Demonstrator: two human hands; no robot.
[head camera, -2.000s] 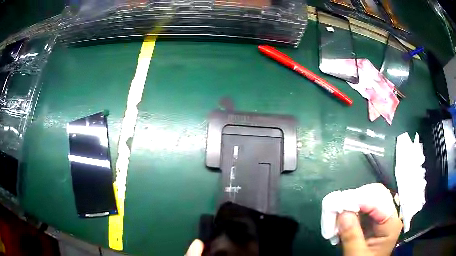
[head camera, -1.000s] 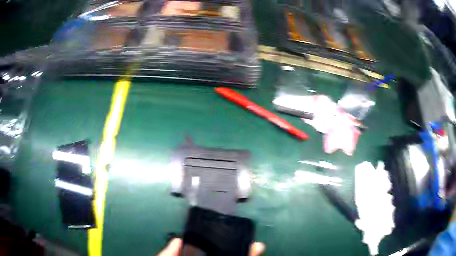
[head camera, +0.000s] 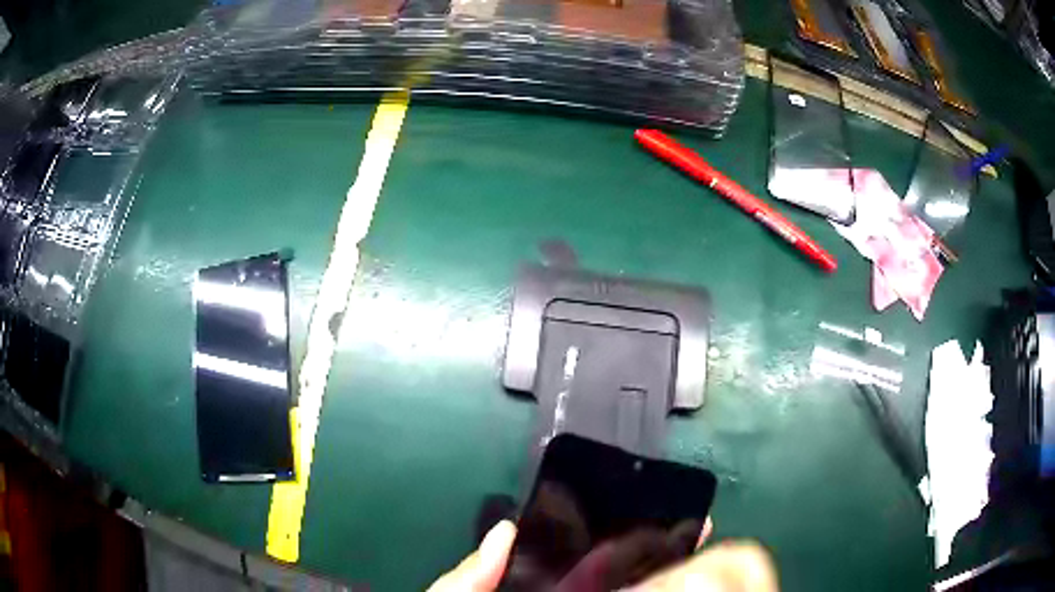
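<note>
A glossy black cover glass panel (head camera: 613, 509) with a small camera hole is held tilted over the lower end of the dark grey jig (head camera: 607, 376). My left hand (head camera: 480, 561) is cut off by the bottom edge; its thumb is at the panel's left edge. A fingertip also shows at the panel's right edge. My right hand (head camera: 723, 567) is blurred, over the panel's lower right part; its fingertips and anything in them cannot be made out. A narrower black display panel (head camera: 243, 370) lies at left beside the yellow tape.
Yellow tape (head camera: 347, 260) runs along the green mat. Stacked clear trays (head camera: 486, 75) stand at the back. A red marker (head camera: 735, 197) lies above the jig. At right are a pink-and-white cloth (head camera: 891, 237), clear strips (head camera: 856, 364), a dark slim tool (head camera: 891, 428) and white wipes (head camera: 960, 451).
The white wipe seen in my right hand two seconds ago is no longer visible. My right hand has come from the right to over the panel. The panel's top edge shows more fully.
</note>
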